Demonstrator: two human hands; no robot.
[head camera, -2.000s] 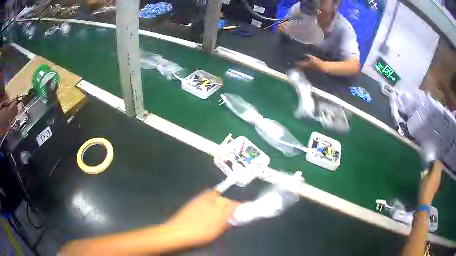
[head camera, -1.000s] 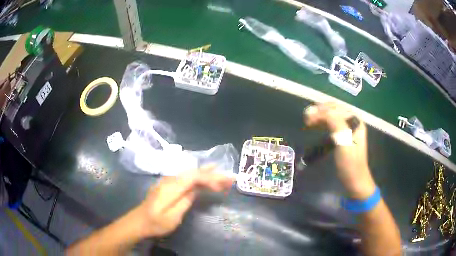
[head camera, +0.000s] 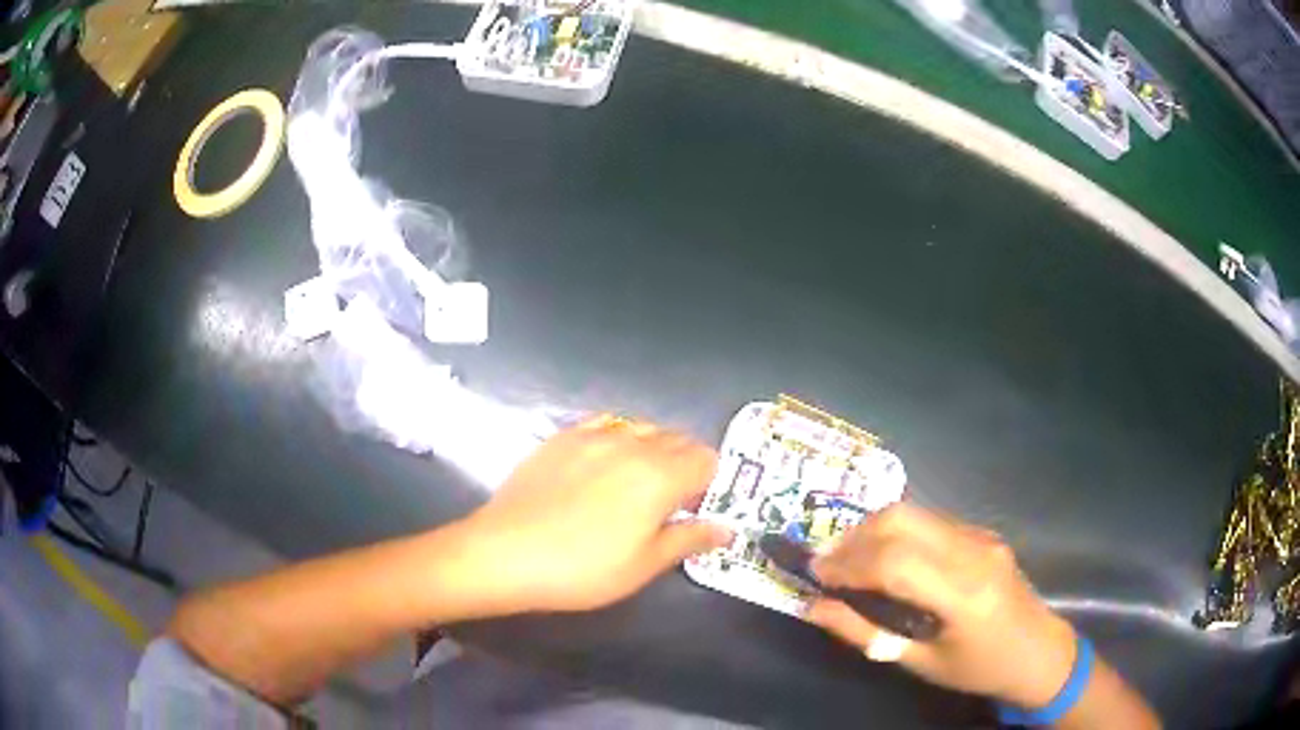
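An open white socket housing lies on the dark bench in front of me, with wires, a small board and brass strips inside. My left hand is at its left side, fingers at the left wall, where it meets the bagged cord; its exact grip is partly hidden. My right hand, with a blue wristband and a white finger wrap, holds a dark pen-sized tool with its tip over the housing's lower middle.
Another open housing with a bagged cord stands at the back left. Two white end pieces lie at left, near a masking tape roll. Brass contacts are heaped at right. The green conveyor carries more housings behind a pale rail.
The view has tilted down. My right hand has come in from the right and brought the tool over the housing. My left hand has moved against the housing's left side.
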